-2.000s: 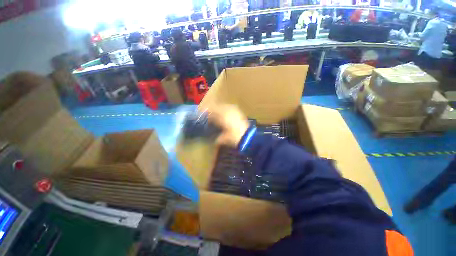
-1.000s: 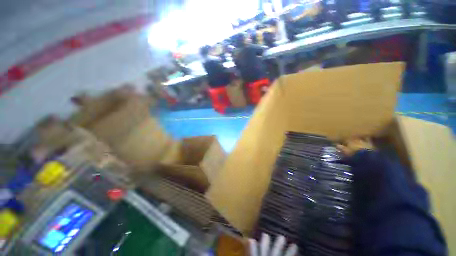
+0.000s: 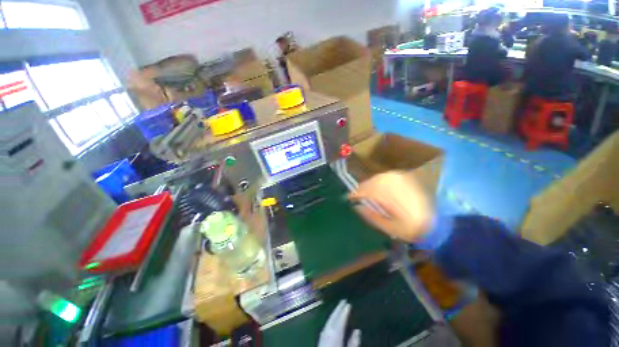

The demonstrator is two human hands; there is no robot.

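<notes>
My right hand (image 3: 397,203), bare and blurred, is over the right rail of the green infeed belt (image 3: 332,230). A dark streak shows at its fingers; whether it is a held piece or the rail is unclear. My left hand (image 3: 336,329), in a white glove, is at the bottom edge, mostly cut off, fingers apart with nothing seen between them. A few narrow dark pieces (image 3: 305,192) lie across the belt below the lit touchscreen (image 3: 290,154). The stock carton's flap (image 3: 577,190) and shiny dark contents (image 3: 594,247) show at the right edge, partly behind my sleeve.
A clear bottle with a pale green lid (image 3: 234,247) stands on a small brown carton (image 3: 220,288), near a black ribbed hose (image 3: 203,200). A red-rimmed tray (image 3: 129,234) is left. An open carton (image 3: 400,159) stands behind my right hand. People sit on red stools (image 3: 546,122) behind.
The view has swung left from the stock carton to the machine. My right hand has left the carton and is now over the belt's right side. The gloved left hand remains low in view.
</notes>
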